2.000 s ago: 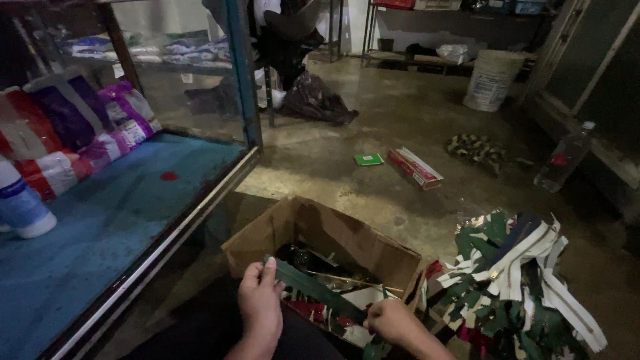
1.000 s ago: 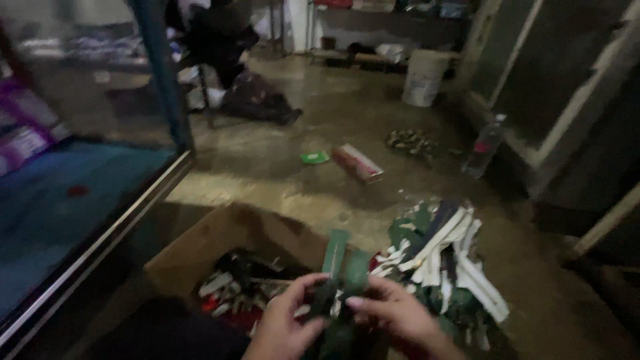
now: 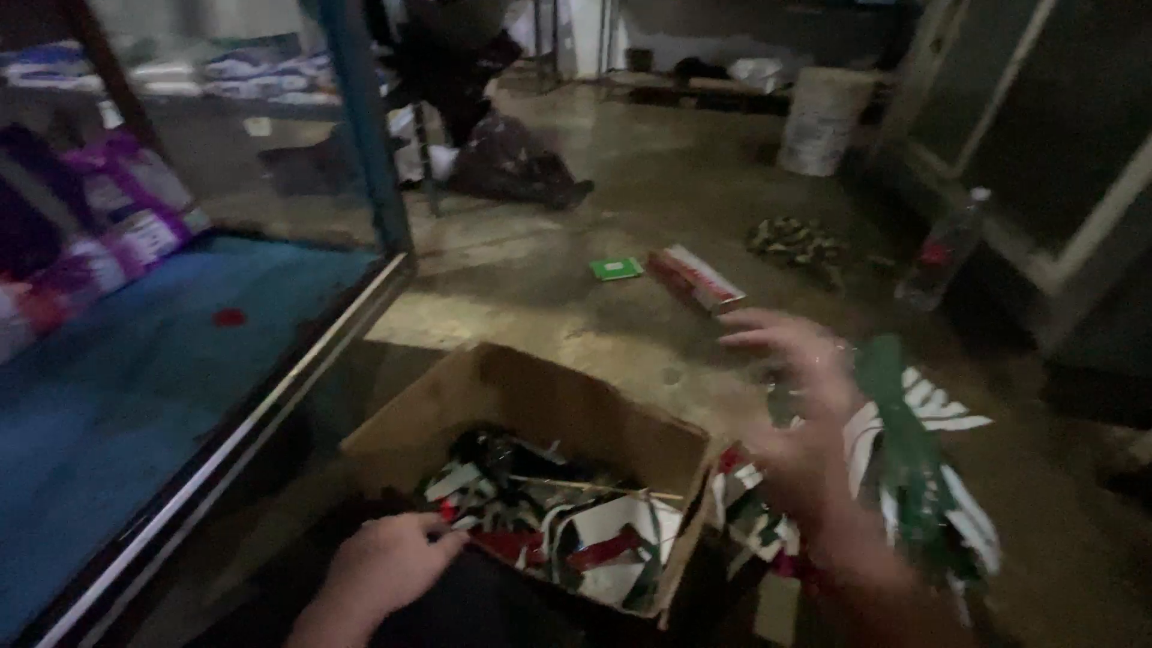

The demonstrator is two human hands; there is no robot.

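Note:
Cut scraps in green, white and red (image 3: 612, 544) lie with thin sticks inside an open cardboard box (image 3: 549, 387). My left hand (image 3: 396, 567) is at the box's near left edge with its fingers curled; whether it pinches anything does not show. Blurred by motion, my right hand (image 3: 801, 396) is raised to the right of the box, fingers spread. Just beyond it a long green strip (image 3: 891, 387) lies or falls over a pile of white and green strips (image 3: 967, 513) on the floor. My right forearm hides part of that pile.
A glass-sided case with a blue base (image 3: 270, 279) borders the left. On the floor ahead are a green packet (image 3: 616, 268), a long red and white carton (image 3: 693, 277), a coiled patterned item (image 3: 796, 241), a plastic bottle (image 3: 940, 256), a white bucket (image 3: 823, 121) and a dark plastic bag (image 3: 517, 162).
My hands, together on green strips one second ago, are now apart. The right has moved right to the strip pile; the left has moved to the box's near edge.

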